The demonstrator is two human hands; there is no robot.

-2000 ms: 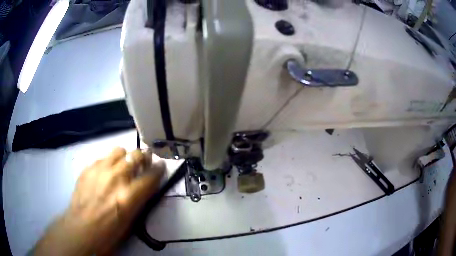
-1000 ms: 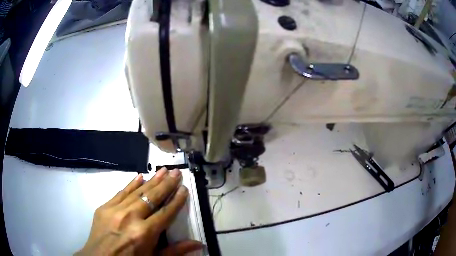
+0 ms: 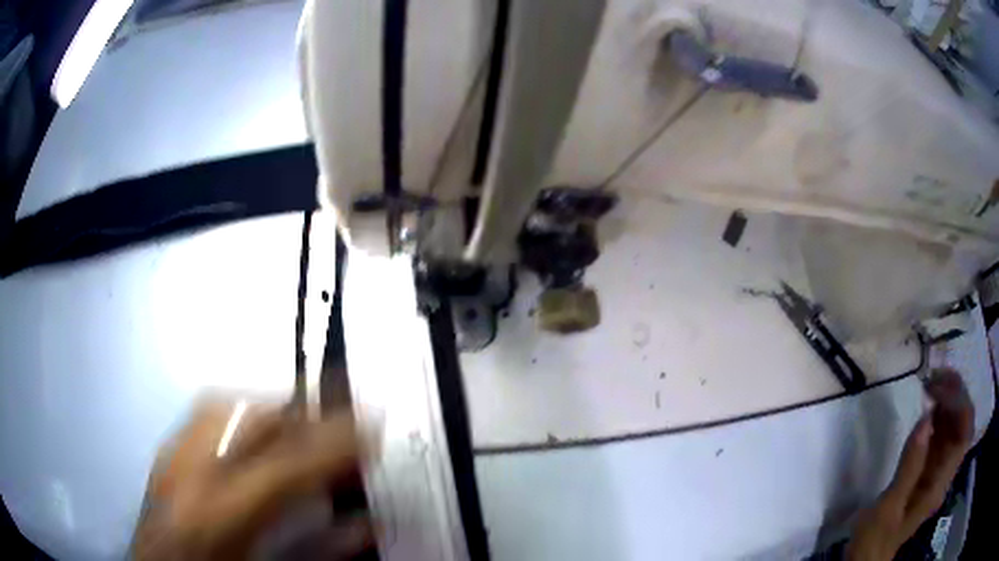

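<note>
A white strip (image 3: 400,405) with dark fabric strip (image 3: 451,416) along its right edge runs from under the sewing machine's presser foot area (image 3: 455,279) toward the front edge. My left hand (image 3: 257,477), blurred, is at the left of the white strip near the front, over dark cloth; its hold is unclear. My right hand (image 3: 920,471) is at the far right edge, partly cut off, with fingers raised and nothing visible in it. Another dark band (image 3: 164,208) lies on the table left of the machine head.
The cream sewing machine (image 3: 362,99) fills the upper middle. Black thread snips (image 3: 822,340) lie right of the needle, with a small dark piece (image 3: 735,228) above them. A brownish-yellow block (image 3: 570,310) sits beside the needle area. A white lamp tube (image 3: 91,49) is upper left.
My left hand has moved down toward the front edge. My right hand has come into view at the right. The white strip shows at greater length. The view has shifted, with the machine higher in it.
</note>
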